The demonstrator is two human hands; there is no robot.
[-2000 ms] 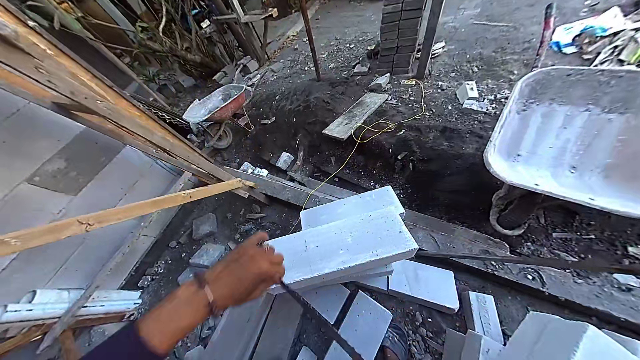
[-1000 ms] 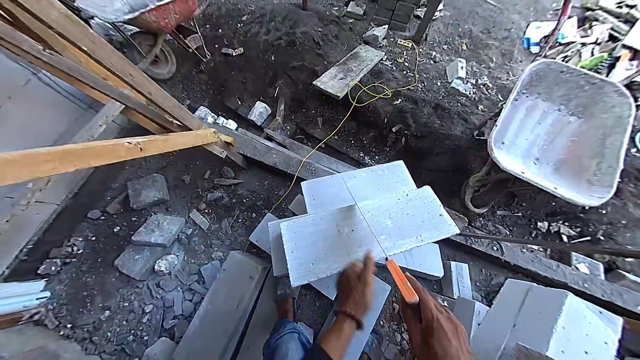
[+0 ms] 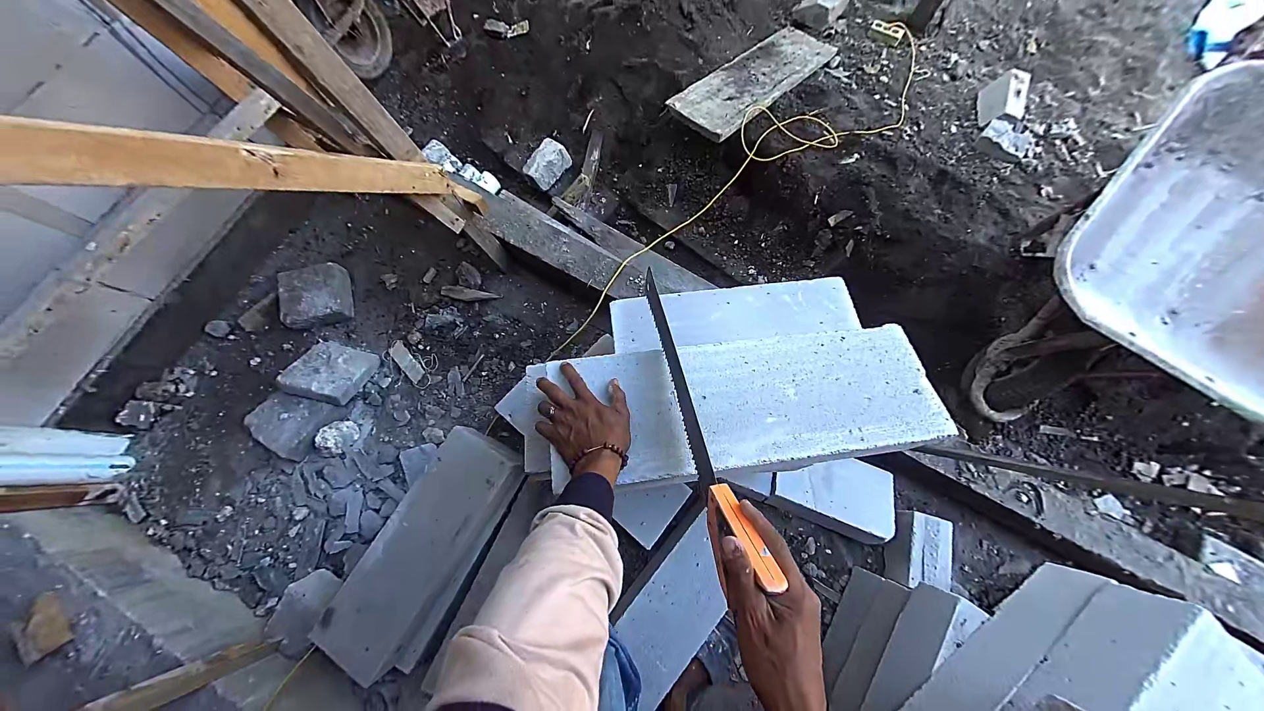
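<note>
A pale aerated concrete block point(image 3: 810, 395) lies flat on top of other blocks, mid-view. My left hand point(image 3: 585, 420), with a ring and a bead bracelet, is pressed flat with fingers spread on the block's left part. In my right hand point(image 3: 770, 602), lower down, is the orange handle of a handsaw point(image 3: 681, 385). Its dark toothed blade lies across the block, just right of my left hand, with the tip pointing up and away. Another pale block point(image 3: 760, 311) shows beneath, along the far side. How deep the blade sits in the block I cannot tell.
More blocks point(image 3: 1086, 642) are stacked at the lower right, and grey ones point(image 3: 425, 553) lean at the lower left. Broken pieces point(image 3: 331, 373) litter the soil. A wheelbarrow tray point(image 3: 1185, 237) stands at right, a timber beam point(image 3: 227, 165) juts in from the left, and a yellow cord point(image 3: 681, 227) crosses the ground.
Two seconds ago the upper block showed no saw across it. My left hand has come down onto the block's left part, and the saw blade now lies across it.
</note>
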